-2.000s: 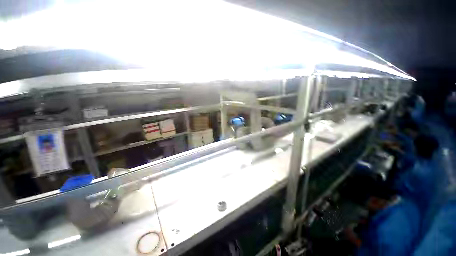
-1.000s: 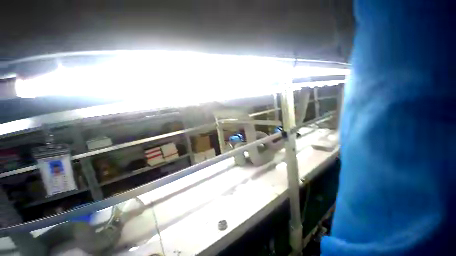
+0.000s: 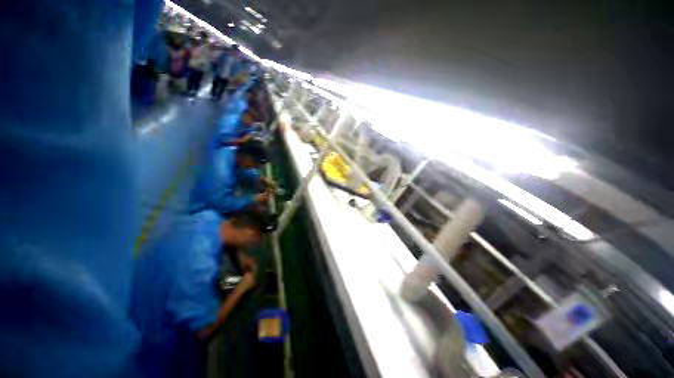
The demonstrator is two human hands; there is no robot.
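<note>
Neither of my hands is in view. Large blue cloth, blurred and very close, covers the left side; I cannot tell whose it is. A small blue square bin with tan contents sits on the dark green bench at the lower middle. The long whitish ledge runs beside the dark green belt and away up the line. No phone or screwdriver can be made out near me.
A seated person in a blue smock leans over the bench, with more workers beyond. A slanting post and long rail cross the view. Yellow items lie on the ledge. A badge card hangs at the lower right.
The view has swung to the other direction along the line. The blue cloth, at the right a second ago, now fills the left; seated workers and the blue bin now show.
</note>
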